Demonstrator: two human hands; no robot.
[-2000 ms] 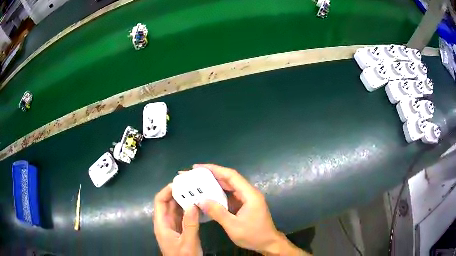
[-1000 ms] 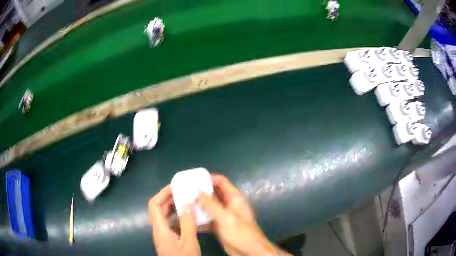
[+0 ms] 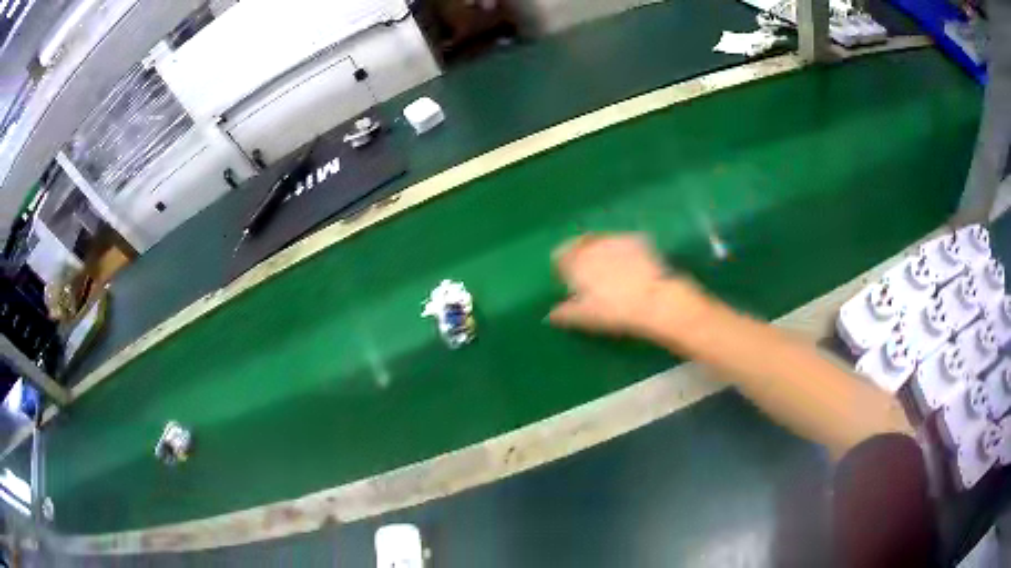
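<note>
My right hand (image 3: 615, 286) is stretched out over the green conveyor belt (image 3: 532, 366), blurred, with thumb and fingers apart and nothing visible in it. An open adapter unit (image 3: 452, 313) with coloured parts lies on the belt to the left of the hand, not touching it. Another small open unit (image 3: 174, 442) lies on the belt further left. A white adapter housing (image 3: 399, 546) shows at the bottom edge on the dark green bench, partly cut off. My left hand is not in view.
Finished white adapters (image 3: 937, 316) stand in tight rows at right, close to my forearm. A pale edging strip (image 3: 488, 479) separates bench and belt. Beyond the belt are a white machine (image 3: 299, 67), a black mat (image 3: 322, 189) and a white block (image 3: 424, 114). A metal post stands at right.
The view has swung up towards the belt. My right hand has left the white adapter and reached over the belt. My left hand and that adapter are no longer seen in front of me.
</note>
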